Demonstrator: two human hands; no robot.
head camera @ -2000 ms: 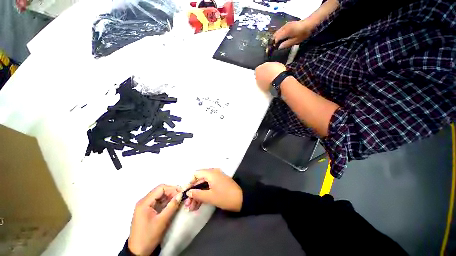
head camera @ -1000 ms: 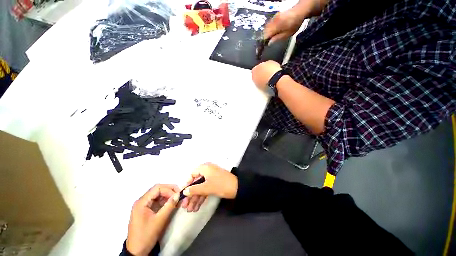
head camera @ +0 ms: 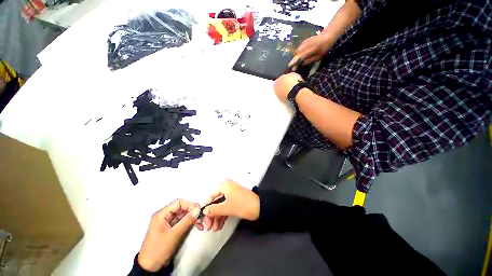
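My left hand and my right hand meet over the near edge of the white table. Both pinch one black strip between thumbs and fingers. The strip's upper end sticks out by my right thumb. Its lower end is hidden in the fingertips; whether a small fitting is there is too small to tell. A heap of loose black strips lies on the table beyond my hands. Small fittings lie scattered to its right.
A brown cardboard box stands at left. A clear bag of black strips, a red and yellow packet and a dark mat lie farther back. A coworker in a checked shirt sits at right, hands at the mat.
My hands stay together on the strip, with small shifts of the fingers. The coworker's far hand has moved over the mat. The view has shifted slightly.
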